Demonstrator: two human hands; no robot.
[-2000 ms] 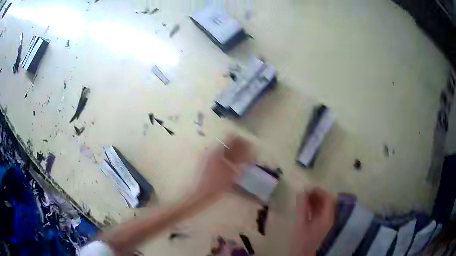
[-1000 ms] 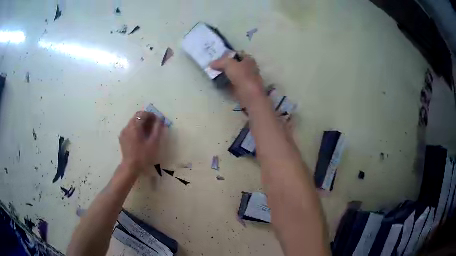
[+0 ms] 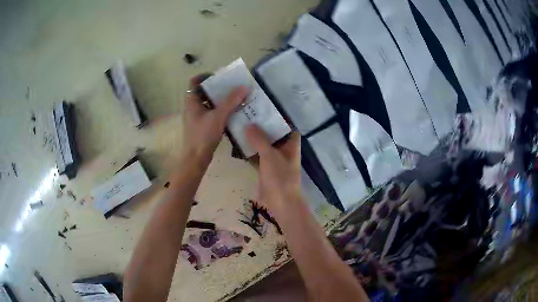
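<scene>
A rectangular cut bundle (image 3: 259,115) with white marker paper on top and dark plies below is held between both hands near the middle of the view. My left hand (image 3: 206,121) grips its left side, with the thumb on the paper and the fingers partly hidden beside and under it. My right hand (image 3: 276,154) grips its lower edge, with the thumb on top and the other fingers mostly hidden. The bundle is just left of the large cut lay (image 3: 298,91).
More bundles (image 3: 122,187) lie on the cream table at left, including narrow strip bundles (image 3: 65,139). A printed fabric scrap (image 3: 215,245) and black offcuts (image 3: 261,217) lie near the table edge. Heaped fabric waste (image 3: 436,230) is beyond the edge at lower right.
The view has swung right to the large cut lay and the waste heap. The bundle, earlier gripped by my right hand alone, is now in both hands. My left hand has left the small paper scrap.
</scene>
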